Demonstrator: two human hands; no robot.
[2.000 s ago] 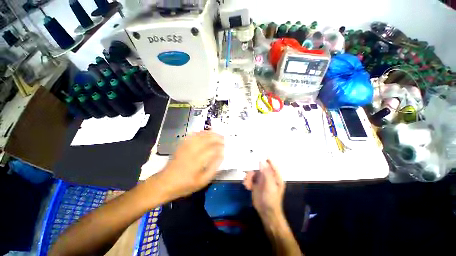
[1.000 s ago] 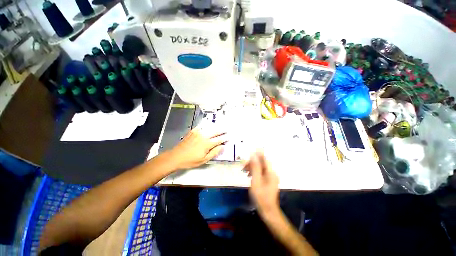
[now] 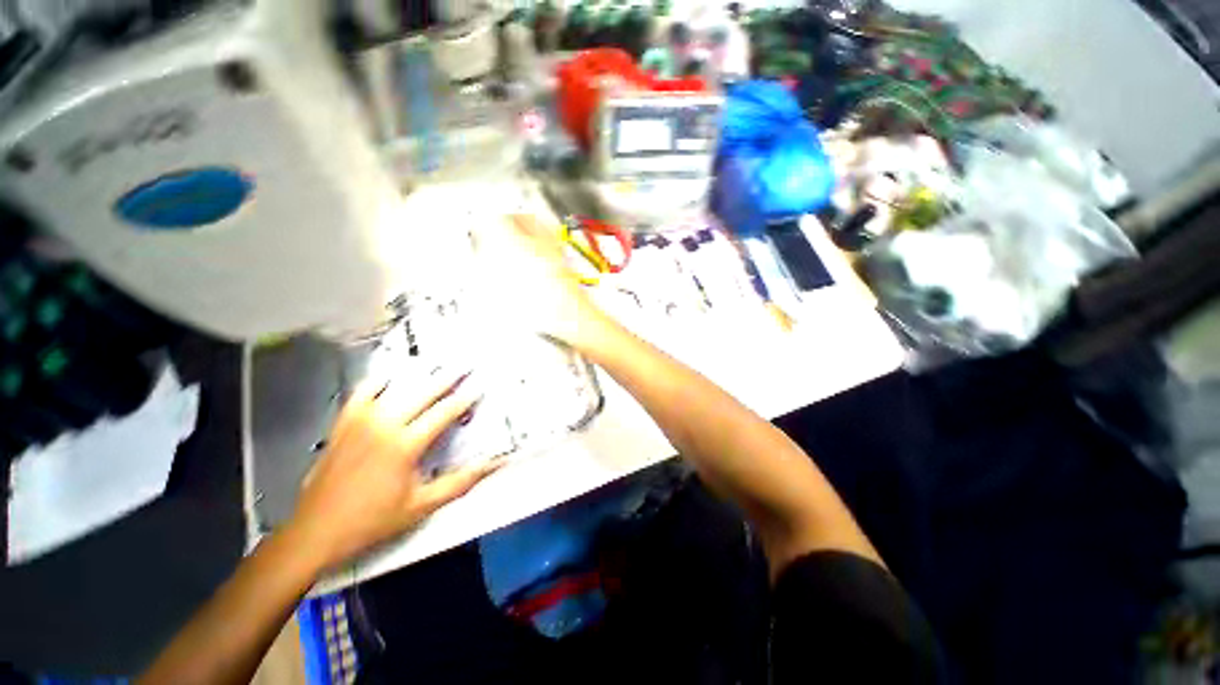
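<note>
The cream-white sewing machine head with its blue oval badge is close at the upper left, blurred. My left hand lies with spread fingers on the machine bed below the head. My right hand is stretched forward over the bed, left of the yellow and red scissors. It is overexposed and blurred, so its fingers and anything in them cannot be made out. Small dark parts lie on the bed near my left fingers.
Behind stand the grey control panel, a red plastic piece and a blue bag. A phone and small tools lie at the right of the tabletop. A clear bag is beyond. White paper lies at left.
My right hand has reached forward from the table's front edge to beside the scissors. My left hand rests with its fingers more spread. The view has shifted right and tilted.
</note>
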